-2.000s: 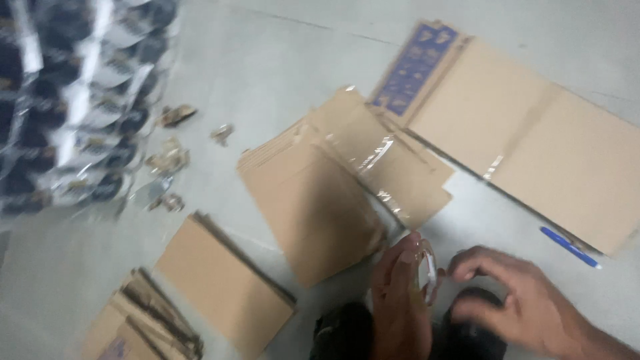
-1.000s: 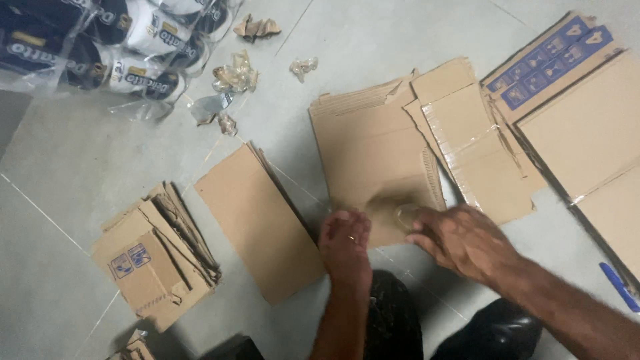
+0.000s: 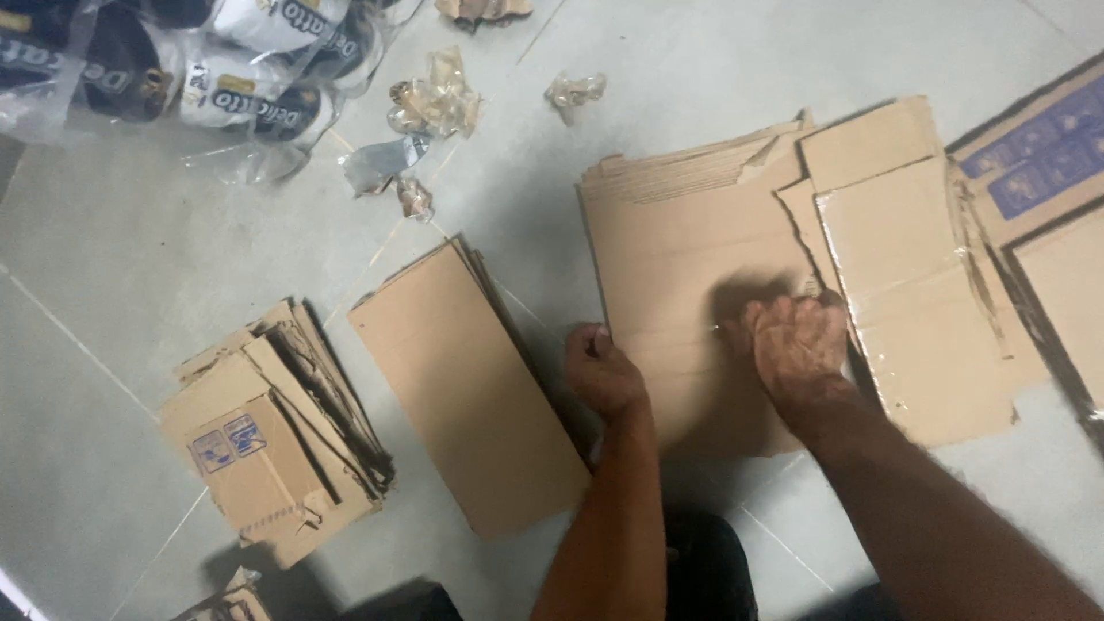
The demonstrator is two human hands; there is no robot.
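A stack of flattened cardboard sheets lies on the floor before me. My left hand is at its left edge, fingers curled with the thumb near the edge; whether it grips a sheet is not plain. Over the right part of the stack, my right hand is bent into a loose fist, its palm side hidden, so anything inside it cannot be seen. Faint lines and a small glint cross the cardboard between the hands. Right beside it, partly overlapping the stack, is a cardboard piece with clear tape.
Left of the stack lie a narrow cardboard pile and a pile of smaller torn pieces. Crumpled clear tape is on the tiled floor. Plastic-wrapped Delicatto packs stand upper left, printed cardboard at right.
Both hands were near each other two seconds ago; they are now apart over the cardboard stack. A small roundish, shiny thing at my right hand one second ago no longer shows. The view has shifted.
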